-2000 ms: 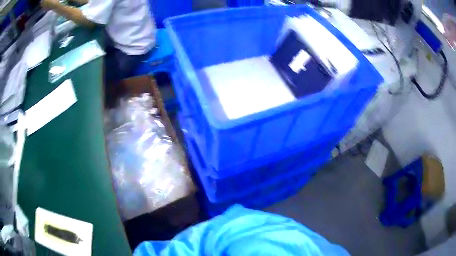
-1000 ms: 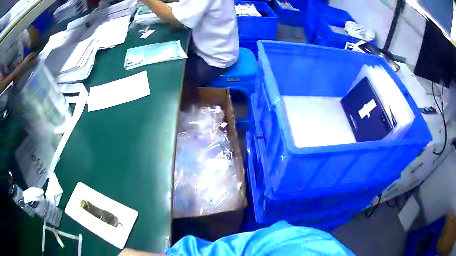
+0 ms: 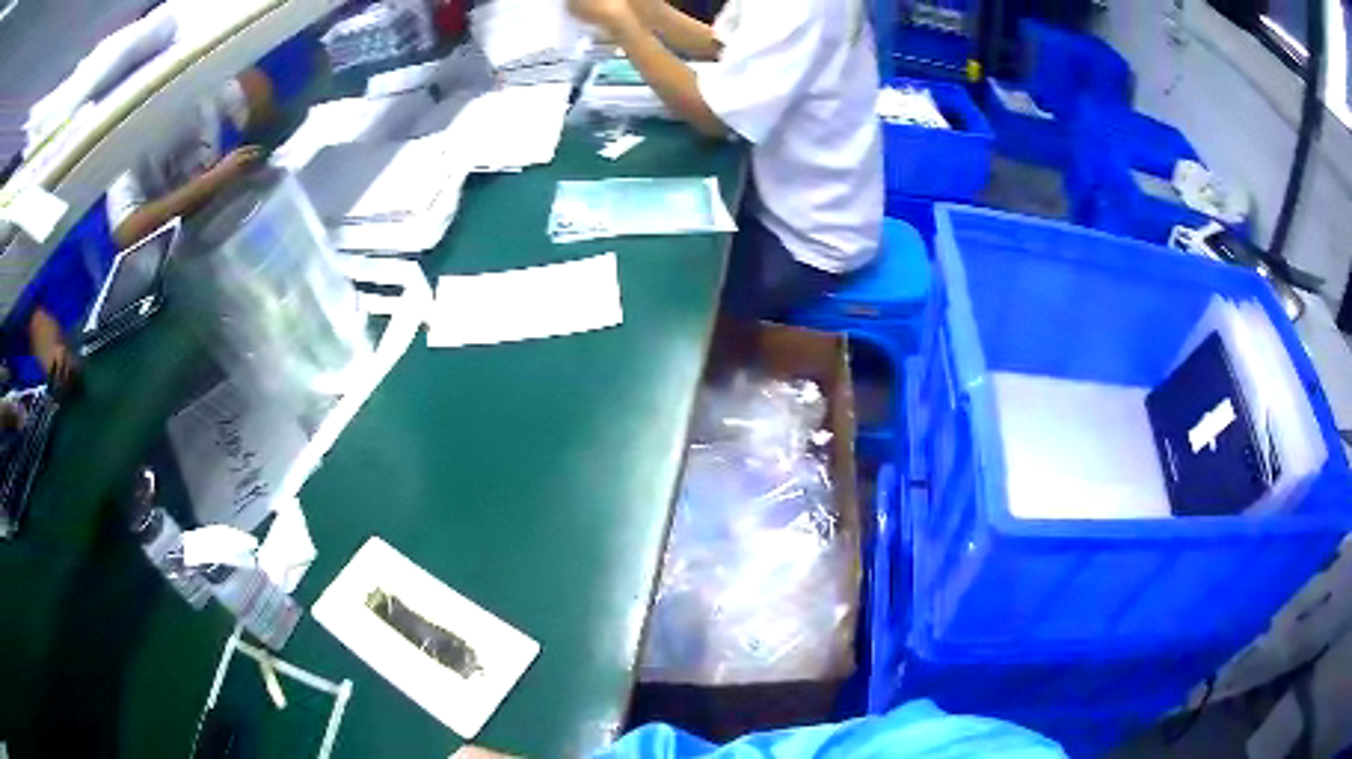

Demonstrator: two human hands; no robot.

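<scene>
A white card [image 3: 349,615] with a dark, elongated patch lies on the green bench [image 3: 489,489], near its front. Left of it is a white tape frame [image 3: 338,719], cut off by the lower edge, with a small cream stick [image 3: 273,682] at its top. A sliver of skin, seemingly my right hand [image 3: 482,753], shows at the bottom edge beside my blue sleeve [image 3: 845,738]; its fingers are hidden. My left hand is out of the picture. A large clear film roll [image 3: 289,282] stands at the left of the bench.
A brown carton [image 3: 741,704] of crumpled clear film stands right of the bench. Beyond it, a blue tote [image 3: 1105,593] holds white sheets and a dark tablet [image 3: 1208,430]. A seated person [image 3: 808,134] works at the far end. Labelled bottles [image 3: 245,593] lie or stand at left.
The view has swung left, so the bench, carton and tote appear further right. More of the film roll, the tape frame and people at left now show. The card appears unmoved on the bench.
</scene>
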